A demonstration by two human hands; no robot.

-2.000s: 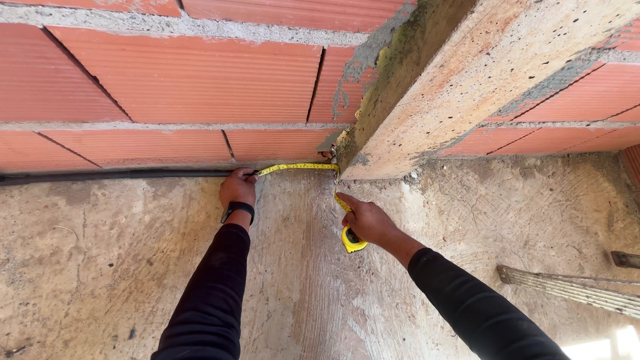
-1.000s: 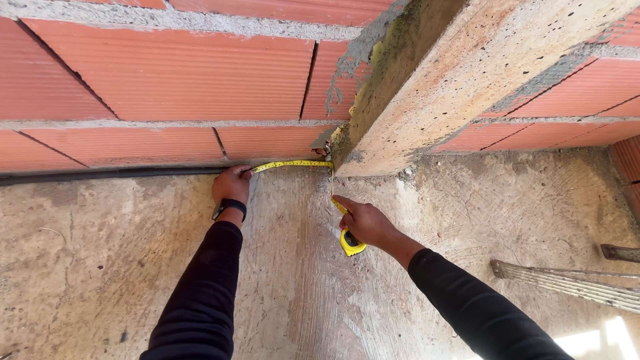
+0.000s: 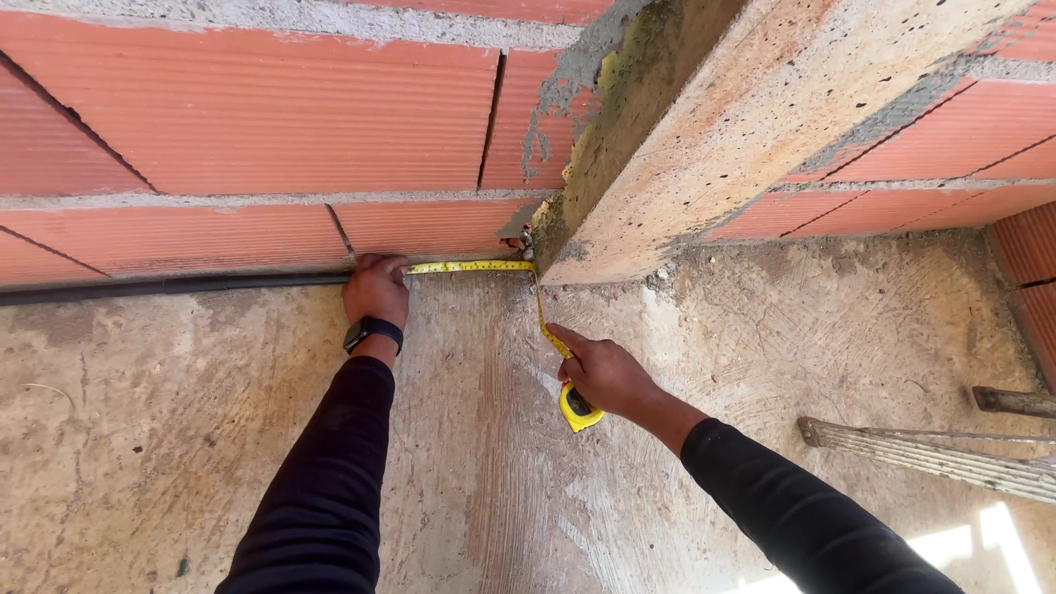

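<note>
My left hand (image 3: 376,290), with a dark watch on the wrist, holds the end of a yellow tape measure blade (image 3: 472,266) at the foot of the brick wall, beside the end of a black pipe (image 3: 165,286). The blade runs along the wall base to the corner of a concrete column (image 3: 660,165), then bends toward me. My right hand (image 3: 606,375) is closed around the yellow tape measure case (image 3: 580,408), its index finger stretched along the blade. The fingertips of my left hand are partly hidden.
The wall of ribbed red hollow bricks (image 3: 289,107) rises ahead, with rough mortar joints. The column slants up to the right. On the rough concrete floor (image 3: 206,429), the ends of a ribbed metal piece (image 3: 932,458) and another bar (image 3: 1015,402) lie at the right.
</note>
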